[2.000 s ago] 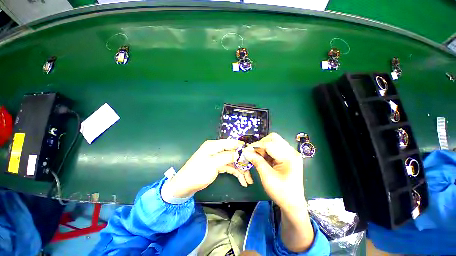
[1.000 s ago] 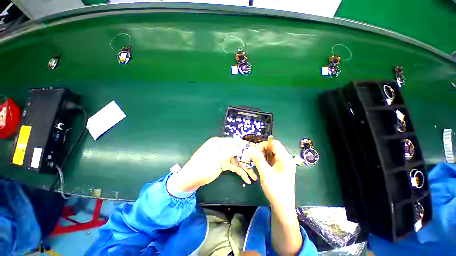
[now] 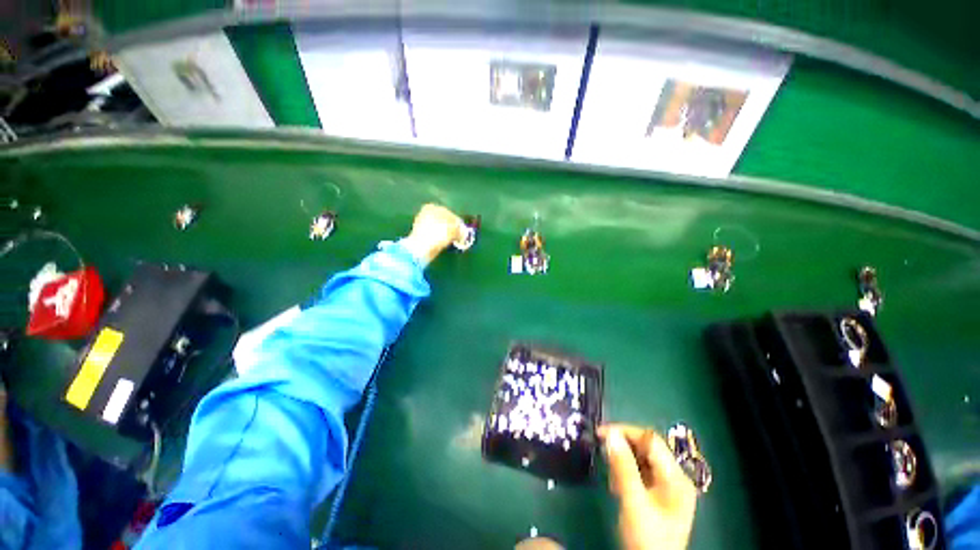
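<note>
My left hand point(image 3: 435, 229) is stretched to the far side of the green bench point(image 3: 430, 365), its fingers on a small round electronic module point(image 3: 465, 233). My right hand point(image 3: 648, 483) is low, beside the right edge of the square black parts tray point(image 3: 543, 462), fingers bent together; whether it holds a thin tool cannot be told. The tray holds many small white parts point(image 3: 537, 400). Another module point(image 3: 689, 458) lies just right of my right hand. A module with a white tag point(image 3: 533, 252) lies right of my left hand.
More modules lie along the bench's far side, one in front of a drawn circle point(image 3: 719, 269). A black compartment tray point(image 3: 801, 430) with rings stands at right. A black box point(image 3: 145, 355), a red item point(image 3: 67, 304) and a partly covered white paper point(image 3: 261, 331) are at left. Instruction sheets point(image 3: 484, 97) stand behind.
My hands, together around a module before, are now apart. My left hand has reached forward and left with a module; my right hand has moved right and down. The view has tilted up.
</note>
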